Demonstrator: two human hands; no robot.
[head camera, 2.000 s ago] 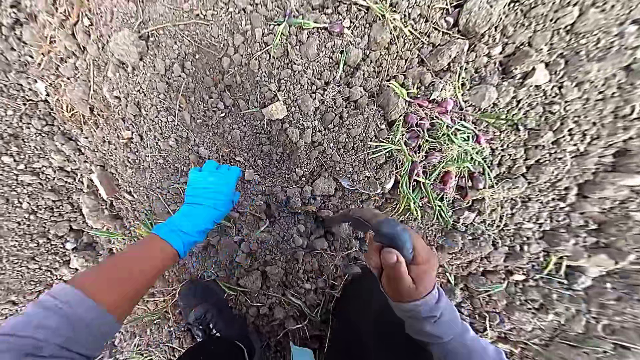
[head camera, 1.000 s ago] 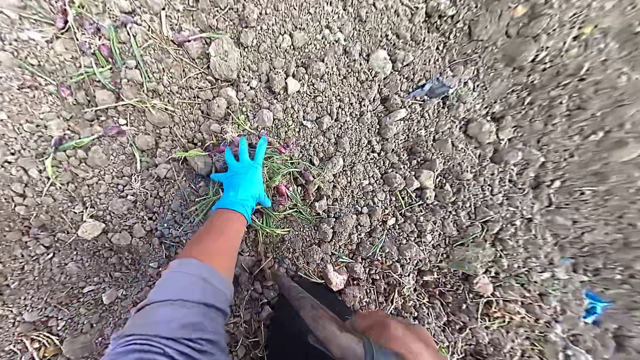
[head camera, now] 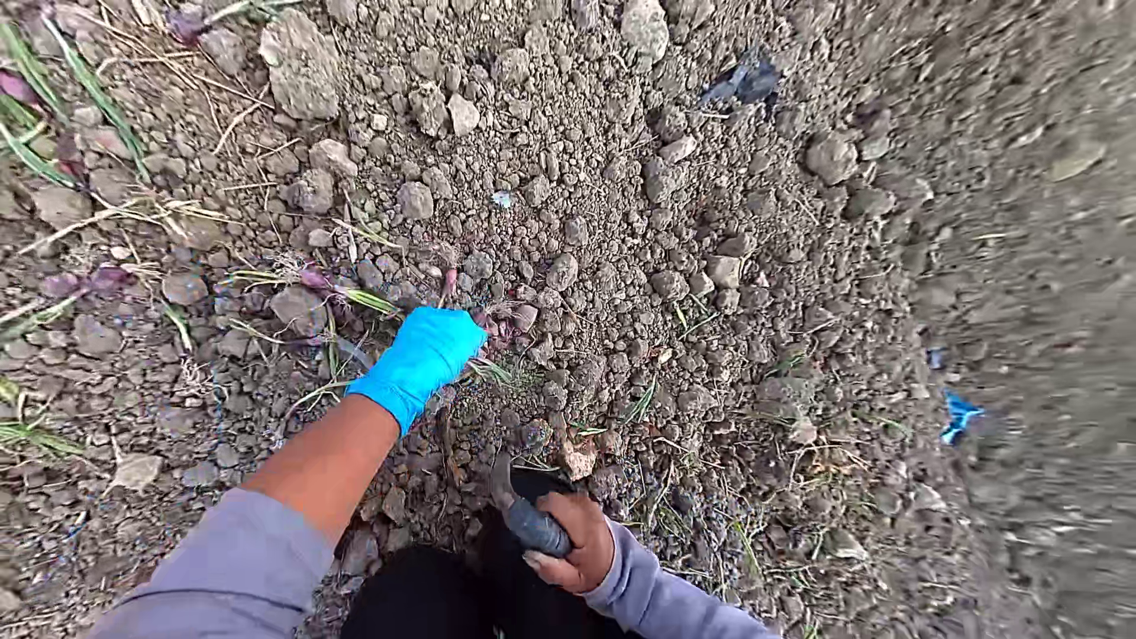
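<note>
My left hand [head camera: 432, 355], in a blue glove, is down at the soil with its fingers curled around some small red onions [head camera: 497, 324] whose roots and bulbs show at the fingertips. My bare right hand [head camera: 577, 541] grips the dark handle [head camera: 537, 525] of a hand tool with a curved metal blade [head camera: 503, 482], low in the view before my knees. Left of the gloved hand lies another red onion [head camera: 315, 279] with green leaves. More red onions [head camera: 109, 279] are scattered at the far left.
Dry, cloddy soil surrounds both hands. A large clod [head camera: 300, 67] lies at the upper left, and a dark scrap [head camera: 745, 80] at the upper right. A blue scrap [head camera: 958, 415] rests at the right. My dark-clad knees [head camera: 426, 595] are at the bottom.
The gloved hand was spread over a leafy onion bunch one second ago; its fingers are now curled at the onions. The tool is now held nearer my knees. The view has shifted.
</note>
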